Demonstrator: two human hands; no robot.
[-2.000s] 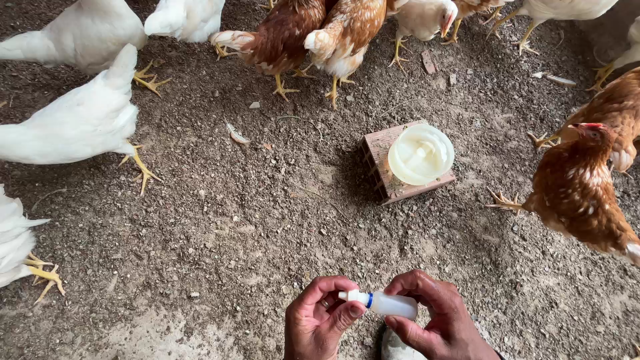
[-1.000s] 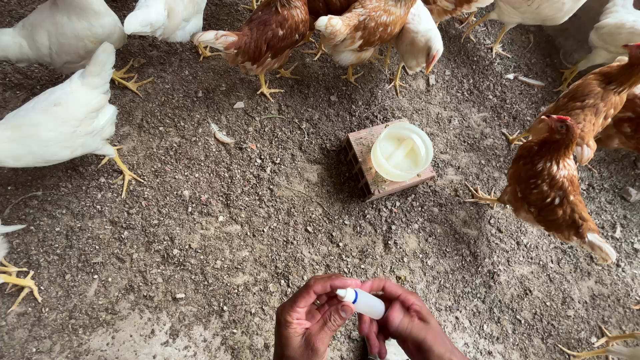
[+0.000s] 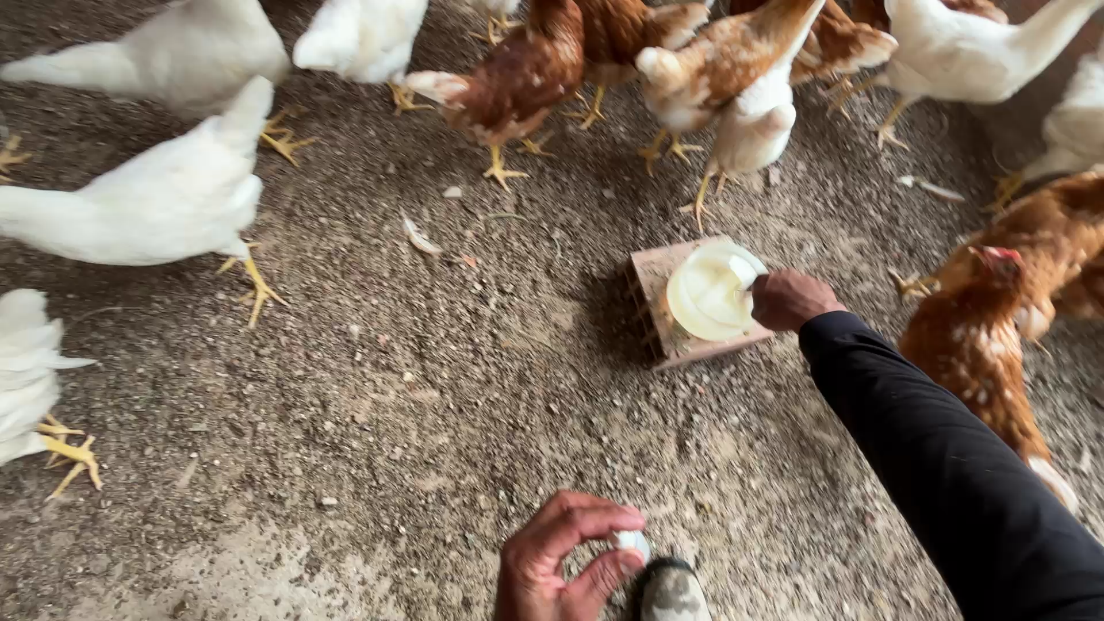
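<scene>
Near the bottom centre, my left hand (image 3: pixel 573 552) pinches a small white dropper bottle (image 3: pixel 632 543) between thumb and fingers; most of the bottle is hidden or foreshortened. My right hand (image 3: pixel 792 300), its dark-sleeved arm stretched out from the lower right, is closed at the right rim of a translucent plastic bowl (image 3: pixel 700 302). Whether it grips the rim or something inside is unclear. Pale contents show in the bowl, which rests on a reddish hollow brick (image 3: pixel 653 259) on the ground.
Several white hens (image 3: pixel 155 203) stand at the left, and several brown hens (image 3: pixel 522 86) and white ones along the top. A brown hen (image 3: pixel 979 345) is close to my right forearm. Below is gravelly soil (image 3: pixel 388 388), with a shoe (image 3: pixel 674 595) at the bottom edge.
My right hand has left the bottle and reached forward to the bowl. The bottle stays in my left hand. Some hens have shifted a little.
</scene>
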